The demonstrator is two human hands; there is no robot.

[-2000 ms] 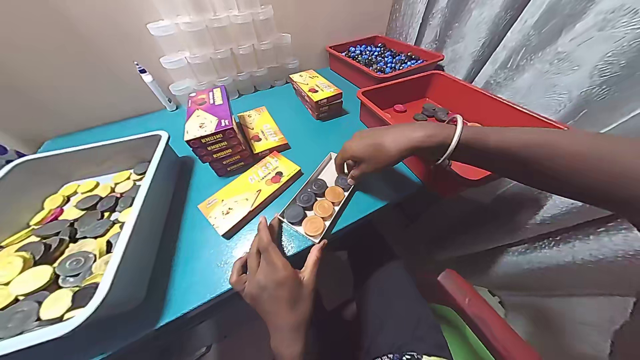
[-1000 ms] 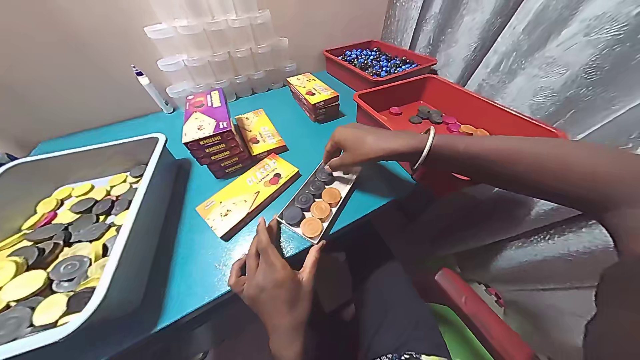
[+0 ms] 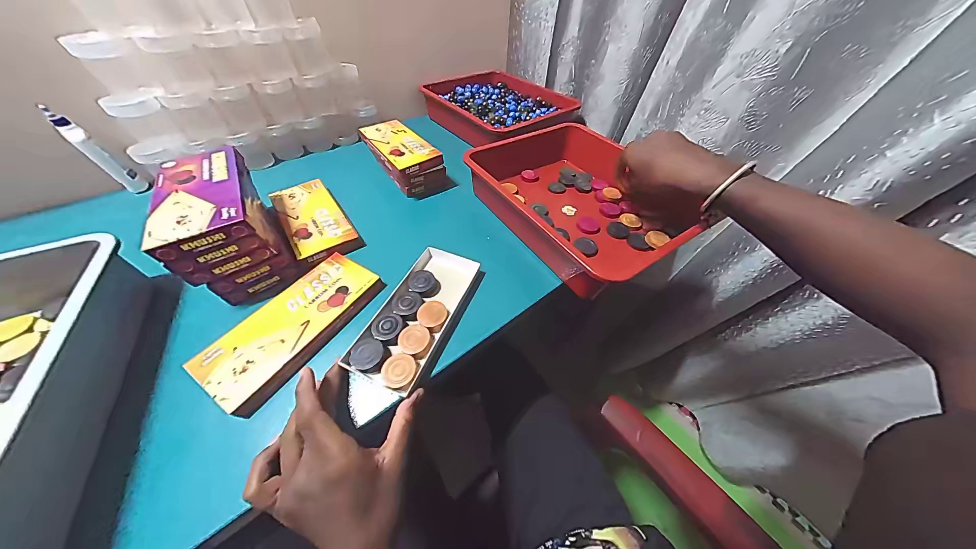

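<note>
A white cardboard box tray (image 3: 455, 284) lies open near the table's front edge. Four-odd black carrom coins, several in all (image 3: 387, 327), form one row in it, beside a row of three tan carrom coins (image 3: 414, 340). My left hand (image 3: 335, 465) steadies the tray's near end between thumb and fingers. Over the right side of a red plastic bin (image 3: 518, 221) is my right hand (image 3: 667, 179), fingers bent down among loose coins; whether it holds one is hidden. Black, pink and orange coins (image 3: 587, 225) lie scattered in that bin.
A yellow carrom coin box (image 3: 282, 328) lies left of the tray, near stacked purple boxes (image 3: 221, 221) and smaller yellow boxes (image 3: 316, 219). A tub (image 3: 69, 320) with coins stands left. Behind are a red bin of blue and black beads (image 3: 499, 105), clear plastic cups (image 3: 236, 84) and a marker (image 3: 95, 149).
My right hand has moved from the far end of the cardboard tray rightward to the red bin. My left hand remains at the tray's near end.
</note>
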